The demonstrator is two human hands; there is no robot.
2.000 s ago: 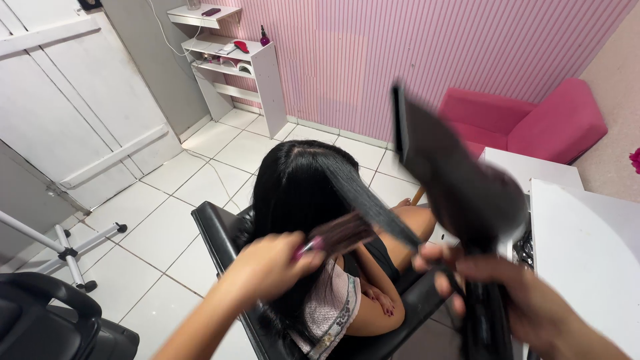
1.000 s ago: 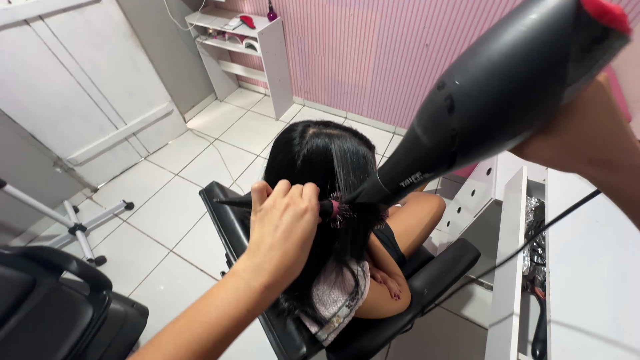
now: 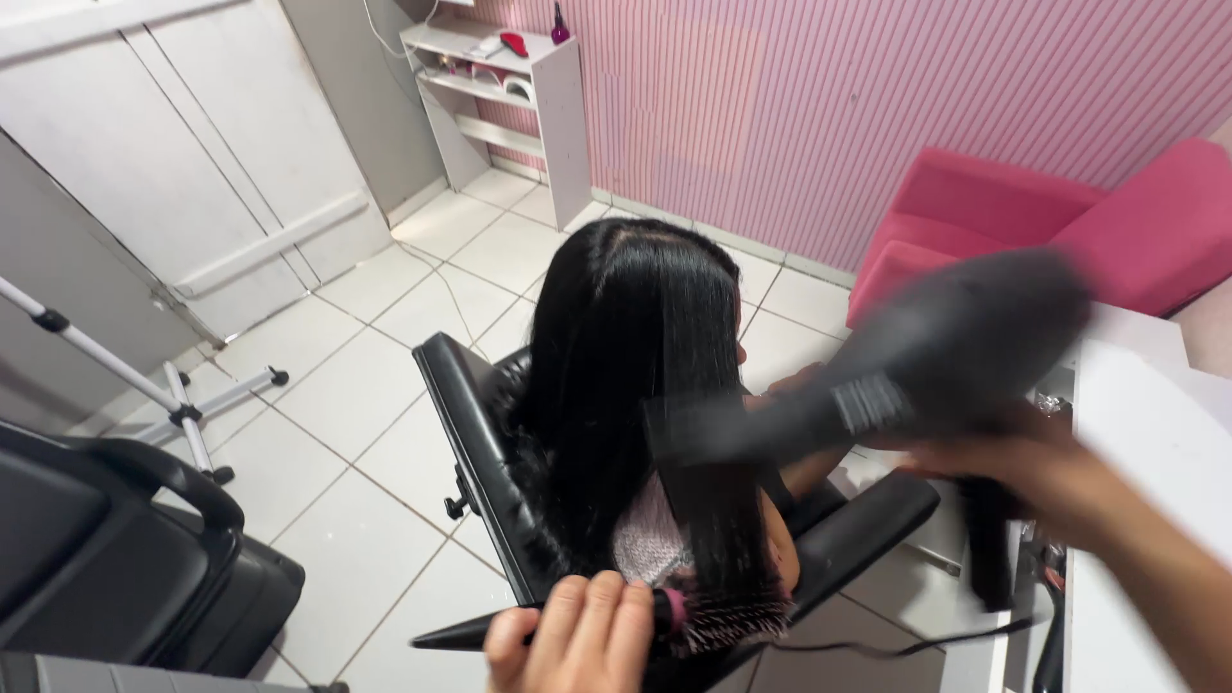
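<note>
My left hand (image 3: 577,630) grips the handle of a round hairbrush (image 3: 736,616), whose bristles sit in the lower ends of a section of long black hair (image 3: 621,356). A black hair dryer (image 3: 924,356), blurred, is in my right hand (image 3: 1030,462), with its nozzle against or just above the same section, higher up than the brush. The hair belongs to a person seated in a black salon chair (image 3: 462,433), seen from behind and above. The dryer hides part of the person's arm and lap.
On the right stands a white counter (image 3: 1145,462) with an open drawer holding tools; the dryer's cord (image 3: 895,650) runs beside it. Farther off are a pink armchair (image 3: 1001,202) and a white shelf (image 3: 563,135). At left are a wheeled stand (image 3: 188,414) and another black chair (image 3: 144,539).
My left hand and the brush have moved down from beside the head to the hair's lower ends. The dryer, high at the right a second ago, is lower, its nozzle over the section.
</note>
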